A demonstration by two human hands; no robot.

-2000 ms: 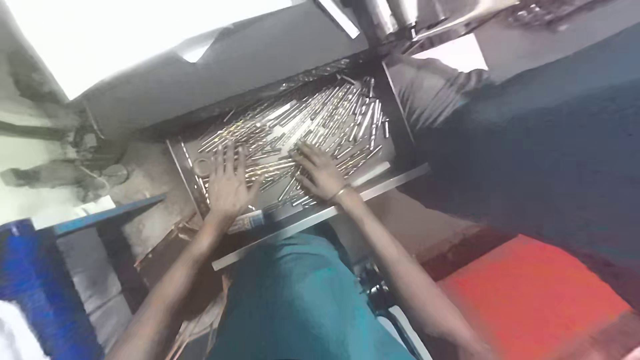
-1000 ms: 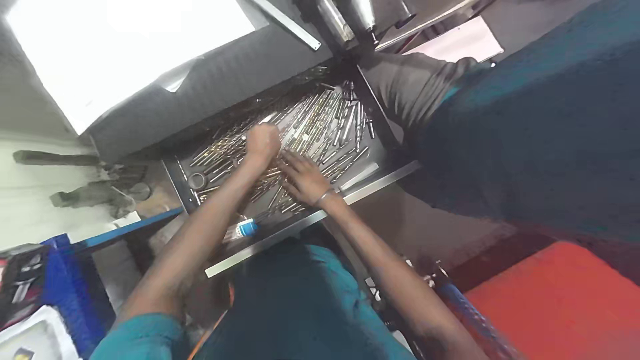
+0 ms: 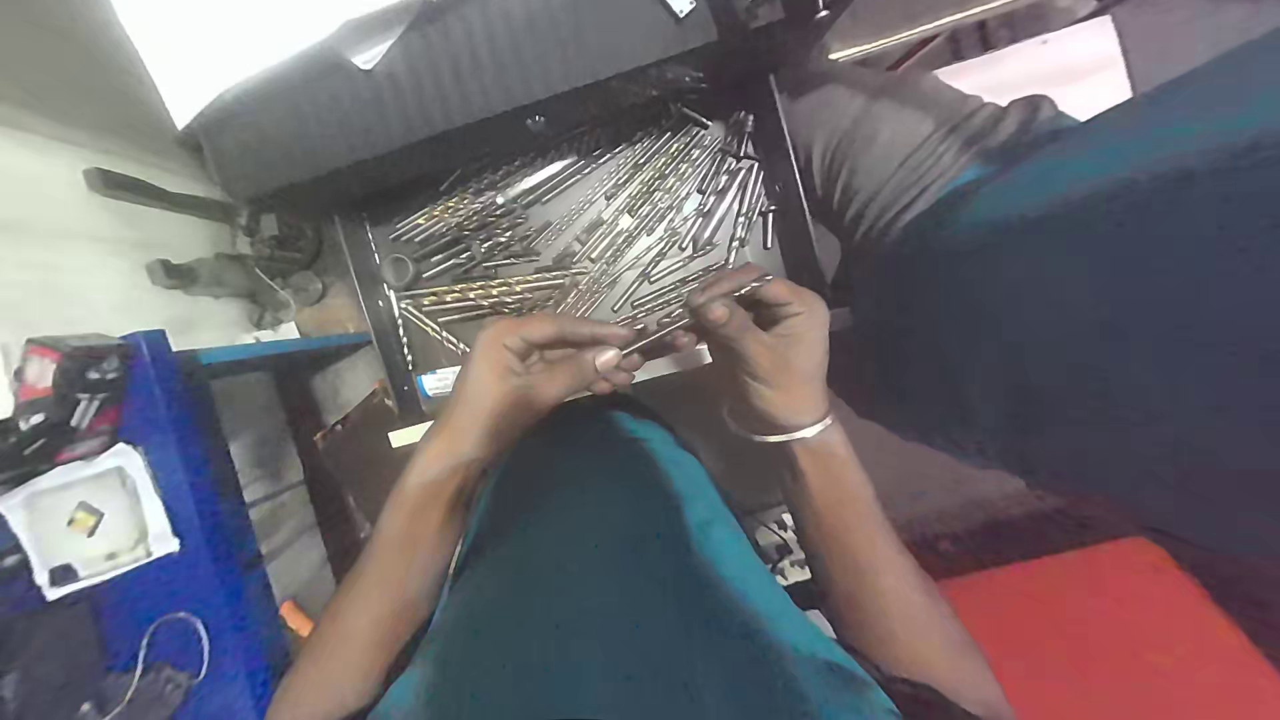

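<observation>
My left hand [image 3: 550, 365] and my right hand [image 3: 765, 335] hold a thin twist drill bit [image 3: 660, 335] between them, above the front edge of an open drawer [image 3: 795, 180]. The left fingertips pinch its lower left end, and the right fingers close round its upper right part. A light bangle is on my right wrist. Behind the hands lie many loose metal drill bits [image 3: 640, 200], some gold-coloured, pointing several ways. A small metal ring [image 3: 398, 270] rests at the drawer's left side, and a blue and white label or packet [image 3: 437, 382] is at its front left corner.
Another person's dark-clothed body [image 3: 1060, 330] is close on the right. A red seat or panel [image 3: 1110, 630] is at the lower right. At the left stand a blue metal frame [image 3: 185, 500] and a white tray [image 3: 95, 525]. A dark cabinet front [image 3: 450, 90] overhangs the drawer's back.
Both hands were down among the drill bits; now they are at the drawer's front edge with one bit held between them. The left hand has moved back toward my body.
</observation>
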